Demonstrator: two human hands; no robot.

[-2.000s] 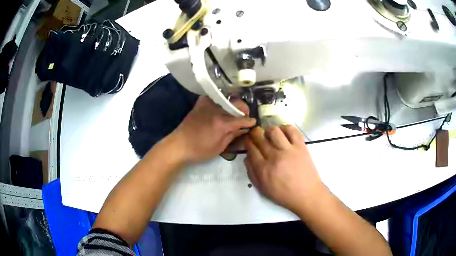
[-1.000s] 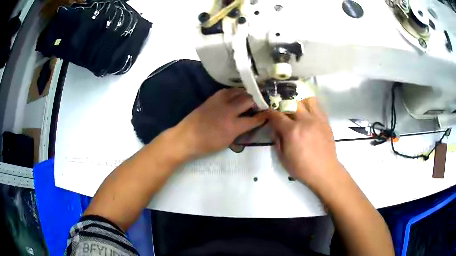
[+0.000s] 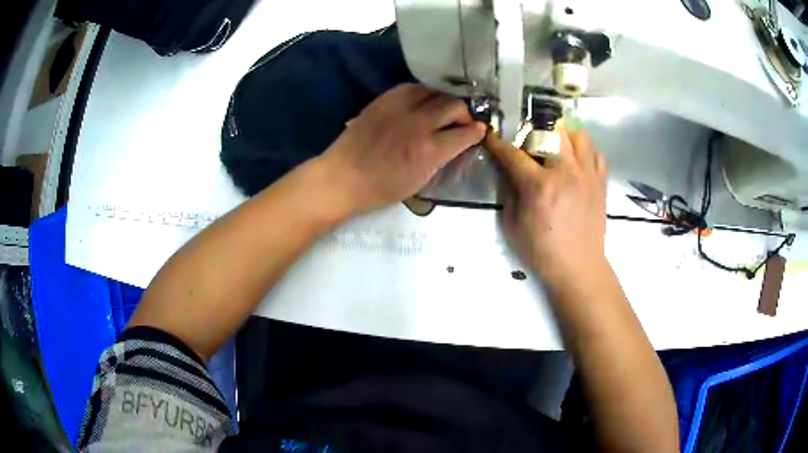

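Observation:
A black fabric bag panel (image 3: 297,106) with a thin pale edge line lies left of the sewing machine head (image 3: 443,44), its right part under my left hand and the head. My left hand (image 3: 399,146) lies on the fabric, fingertips pinched together at the needle area. My right hand (image 3: 554,190) is just right of it, thumb and index fingertip close to the left fingertips beside the presser foot (image 3: 483,111). The fabric edge between the fingertips is mostly hidden, so I cannot tell what the right hand grips.
Stacked black bag pieces (image 3: 168,22) lie at the upper left, cut off by the frame. Thread snips (image 3: 651,199), black cord (image 3: 728,265) and a brown tab (image 3: 772,285) are at the right. Blue crates stand below the table at the left (image 3: 66,310) and right (image 3: 753,389).
The view has shifted, so the table and machine sit higher in the picture. Both hands remain at the needle area; the right hand's fingers now reach beside the presser foot, more extended than at first.

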